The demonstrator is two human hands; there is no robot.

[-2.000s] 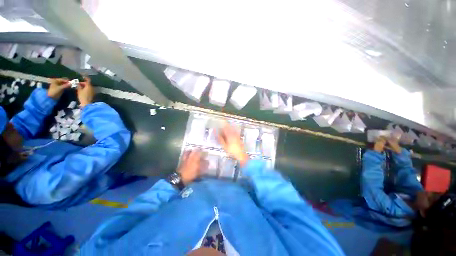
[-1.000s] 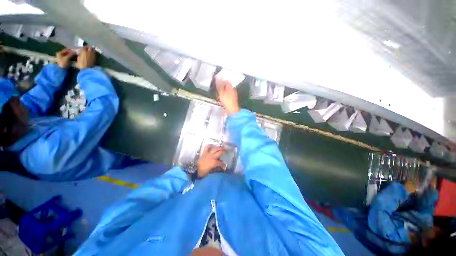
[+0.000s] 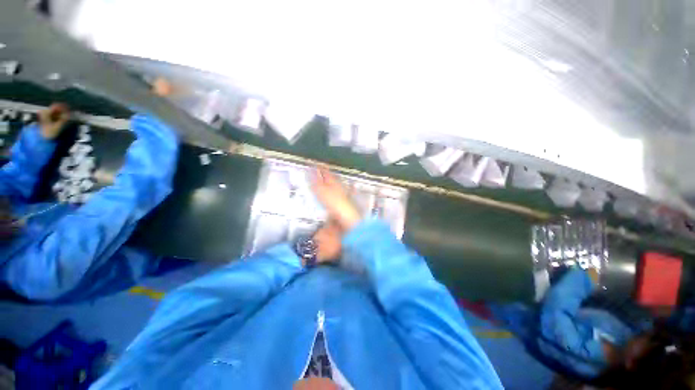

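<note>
A clear blister tray (image 3: 263, 206) lies on the dark green bench in front of me, with pale units in some pockets. My right hand (image 3: 335, 199) is over the middle of the tray, fingers pointing to its far edge; it is blurred, and whether it holds anything cannot be told. My left hand (image 3: 328, 242) is at the tray's near side, partly under my right wrist; its fingers are largely hidden. White folded pieces (image 3: 291, 123) stand in a row on the green belt beyond the tray.
A long white shelf (image 3: 366, 53) hangs over the belt, with a grey post at left. A neighbour's arm (image 3: 145, 164) and small white pieces (image 3: 76, 171) are at left. Another clear tray (image 3: 568, 240), a worker's sleeve and a red bin (image 3: 658, 279) are at right. A blue stool (image 3: 57, 358) stands on the floor.
My right hand has come back from the white pieces on the belt to over the tray. My left hand is now partly covered by my right wrist. The left neighbour's hands have moved apart.
</note>
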